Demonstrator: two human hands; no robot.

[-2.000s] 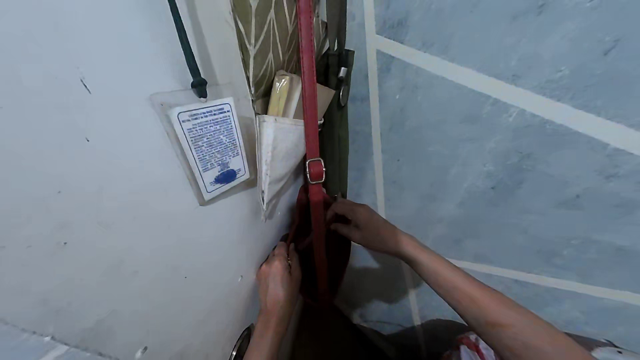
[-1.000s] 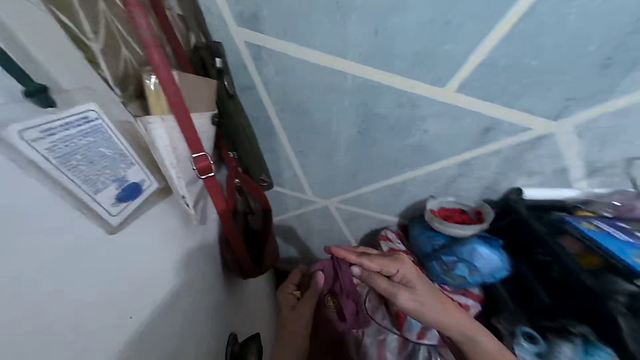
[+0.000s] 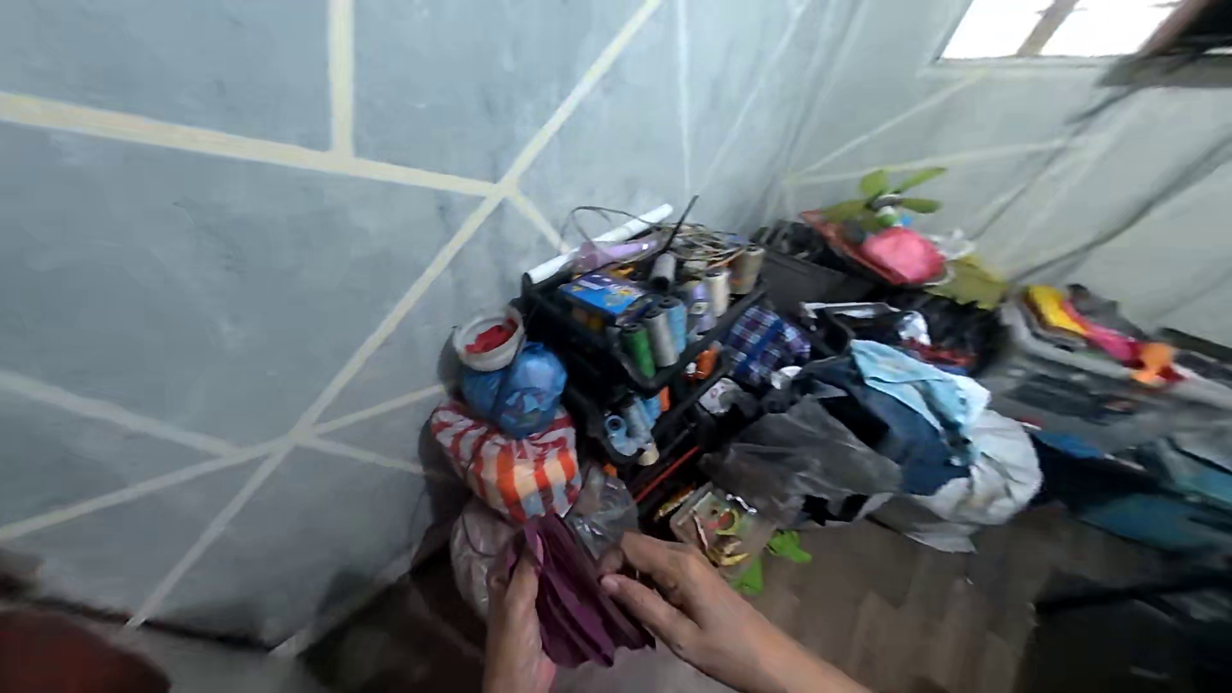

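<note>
A purple cloth item (image 3: 577,606), folded or pleated, is held at the bottom middle of the view. My left hand (image 3: 517,626) grips its left side, the thumb on top. On the right side, my right hand (image 3: 683,602) has its thumb and fingers at the cloth's edge; whether they pinch it is hard to tell. Behind the cloth lie a striped plastic bag (image 3: 520,462) in red, orange and white and a blue plastic bag (image 3: 527,385), with a white tub (image 3: 489,339) holding something red on top.
A black rack (image 3: 577,337) holds thread spools (image 3: 662,335) and a blue box (image 3: 603,294). To its right are a grey plastic bag (image 3: 808,462) and piled clothes (image 3: 905,423). A blue painted wall (image 3: 192,289) stands at left, above a wooden floor (image 3: 866,587).
The view has swung right, away from the hanging bags. Both hands were at the red-strapped bag two seconds ago; one second ago they held the purple cloth, which now looks more spread out.
</note>
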